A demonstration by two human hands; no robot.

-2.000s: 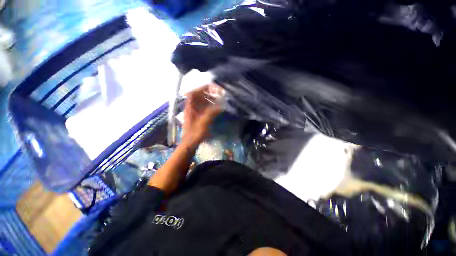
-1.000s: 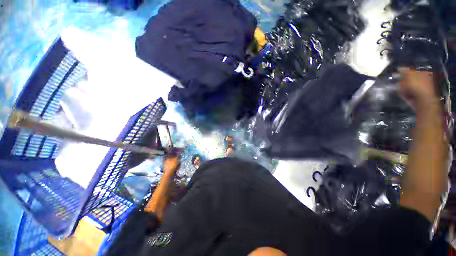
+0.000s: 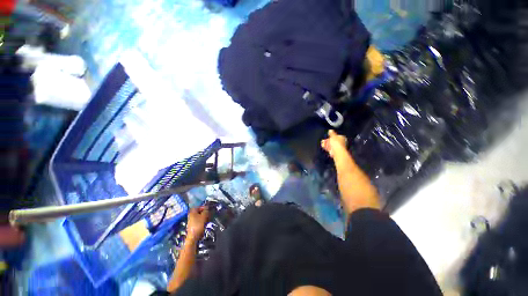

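My right hand (image 3: 334, 144) reaches forward, fingertips just below a white hanger hook (image 3: 334, 118) on the navy unbagged garment pile (image 3: 283, 63). Whether it touches the hook or grips anything is unclear. My left hand (image 3: 197, 222) is low, beside shiny black film-covered material (image 3: 220, 222); it is small and blurred, and I cannot tell if it holds anything. The long pale stand tube (image 3: 87, 207) sticks out to the left over the blue slotted basket (image 3: 87, 179), which holds white stacked bags (image 3: 153, 133).
Shiny black bagged garments (image 3: 428, 98) lie right of the navy pile. A white surface (image 3: 446, 202) runs along the right, with dark hooks and dark garments (image 3: 503, 248). A brighter blue crate (image 3: 107, 269) stands below the basket. A white bundle (image 3: 61, 81) lies far left.
My right hand has moved from the bagged garments at the right to the navy pile's hook. My left hand now appears lower, away from the tube's near end. The view has shifted.
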